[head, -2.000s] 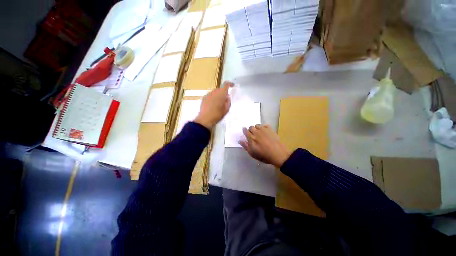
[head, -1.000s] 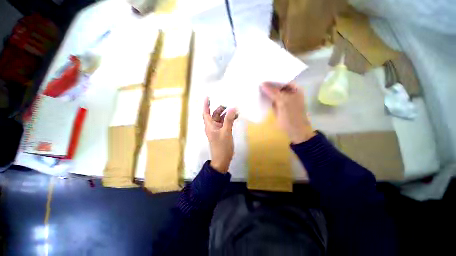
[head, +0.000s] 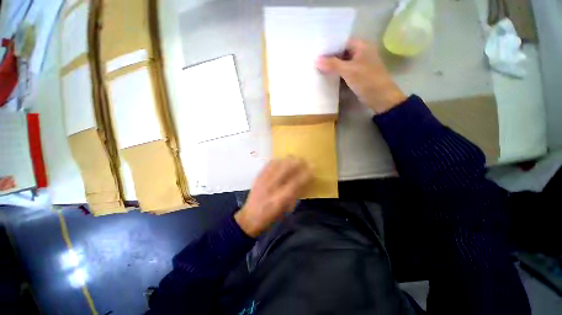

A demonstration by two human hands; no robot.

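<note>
A white sheet (head: 302, 61) lies over the upper part of the tan kraft piece (head: 308, 147) on the grey board. My right hand (head: 360, 71) pinches the sheet's right edge between thumb and fingers. My left hand (head: 277, 191) rests on the lower left of the kraft piece, fingers together and slightly blurred; it holds nothing that I can see. A second white sheet with a thin dark edge (head: 215, 99) lies to the left of the kraft piece.
Two overlapped columns of tan pieces with white panels (head: 137, 111) stand at the left. A glue bottle (head: 409, 31) lies at the upper right, near a crumpled tissue (head: 505, 49). A brown cardboard piece (head: 468, 123) is at the right. A red-edged calendar (head: 15, 154) is far left.
The white sheet, raised and tilted a second ago, now lies along the kraft piece. My left hand has come down onto the kraft's lower end. The view has shifted closer to the board.
</note>
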